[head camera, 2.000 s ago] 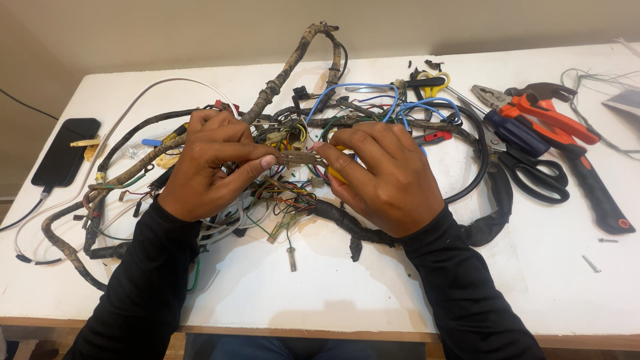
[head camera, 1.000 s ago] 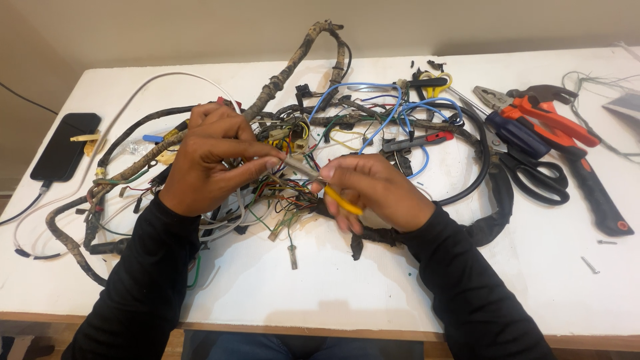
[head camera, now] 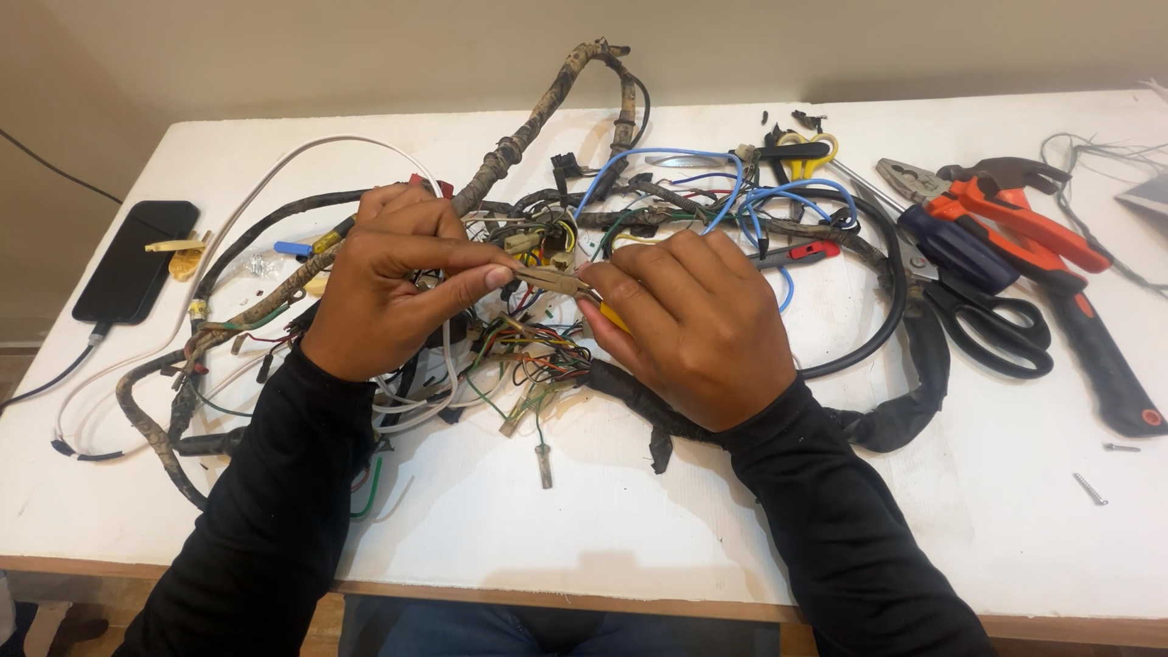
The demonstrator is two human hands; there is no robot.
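Note:
My right hand (head camera: 693, 328) is closed around the yellow handles of small long-nose pliers (head camera: 552, 279), mostly hidden by the fingers. The metal jaws point left and meet the thumb and forefinger of my left hand (head camera: 401, 274). Those fingertips pinch something small at the jaw tips, too small to tell. Beneath both hands lies a tangled wiring harness (head camera: 511, 160) with taped, dirty branches. Its thin coloured wires (head camera: 547, 351) bunch below the pliers, and a clear connector (head camera: 545, 465) hangs out toward the table's front.
A phone (head camera: 137, 260) with a cable lies at left. At right are combination pliers (head camera: 917, 182), a screwdriver (head camera: 958, 248), black-handled scissors (head camera: 995, 328), a claw hammer (head camera: 1104, 365) and screws (head camera: 1090, 489). A utility knife (head camera: 798, 255) and yellow-handled scissors (head camera: 808, 155) lie behind my right hand.
My right hand has turned about the pliers: a second ago their yellow handles stuck out below it, and now the fingers cover most of them. The left hand stays nearly in place.

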